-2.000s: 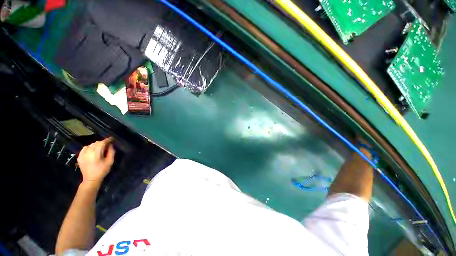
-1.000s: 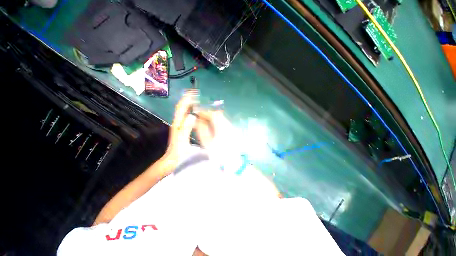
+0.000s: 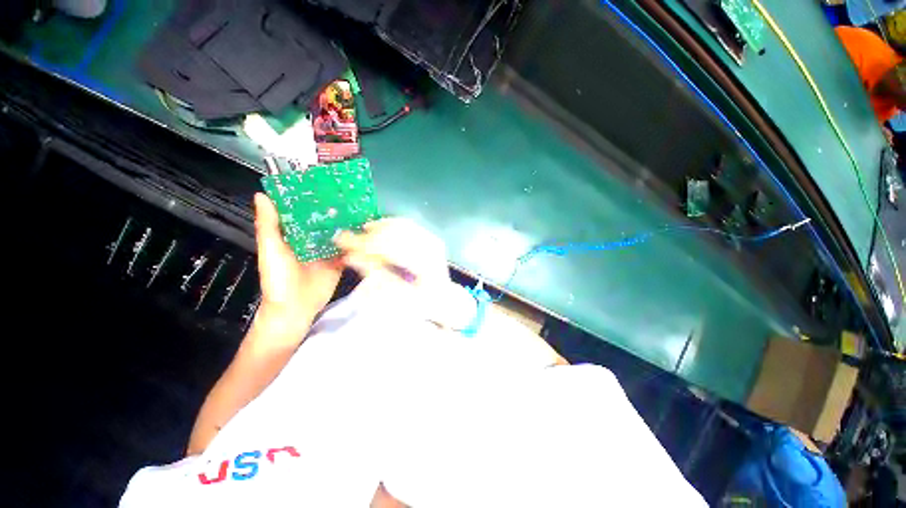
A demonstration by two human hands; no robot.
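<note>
A bright green circuit board (image 3: 323, 201) is held up over the bench's near edge, its soldered face towards me. My left hand (image 3: 288, 273) holds it from below and along its left side. My right hand (image 3: 392, 248) is at the board's lower right corner, blurred and overexposed; whether its fingers grip the board or hold a small tool I cannot tell. A light-blue wrist strap (image 3: 477, 308) is on my right wrist. Its coiled blue cord (image 3: 606, 242) runs across the bench to a clip at the channel edge.
Left: black slotted tray (image 3: 129, 327) with boards on edge. Beyond the board: phone-like red item (image 3: 336, 124), white tissue (image 3: 288, 141), dark foam sheets (image 3: 233, 55), black wrapped bundle (image 3: 452, 45). Right: line channel with boards (image 3: 698, 196), cardboard box (image 3: 803, 382). Orange-clothed person (image 3: 872, 64) top right.
My left hand has moved from the tray to the bench edge and now shows a board in it. My right hand has come back from the line channel to the board. The view has shifted.
</note>
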